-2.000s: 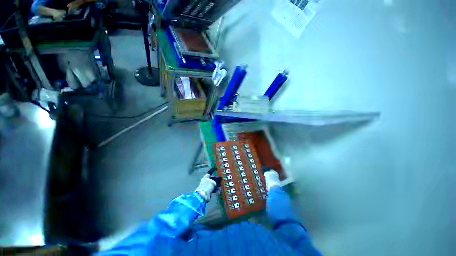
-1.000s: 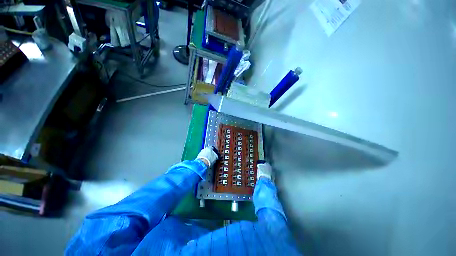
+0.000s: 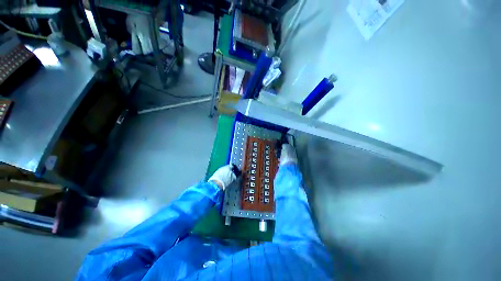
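The orange-brown carrier plate (image 3: 259, 181) lies on the silver perforated printing base (image 3: 233, 192). Rows of small silver-white parts show on it; my right forearm covers its right side. My left hand (image 3: 226, 175), in a white glove with dark fingertips, rests at the plate's left edge. My right hand (image 3: 286, 151), also gloved, is at the plate's upper right edge. Whether either hand grips the plate cannot be told. The raised stencil frame (image 3: 340, 134) shows edge-on as a long grey bar behind and to the right.
Two blue cylinders (image 3: 318, 94) stand behind the frame. A pale wall is at right. A shiny metal table (image 3: 60, 93) with brown carriers is at left, and cardboard boxes (image 3: 30, 195) are at lower left. A shelf unit holds another base (image 3: 252, 30) at the back.
The carrier plate has gone from being held in both hands onto the printing base. My right hand has since moved up along its right side. The view has swung to the left.
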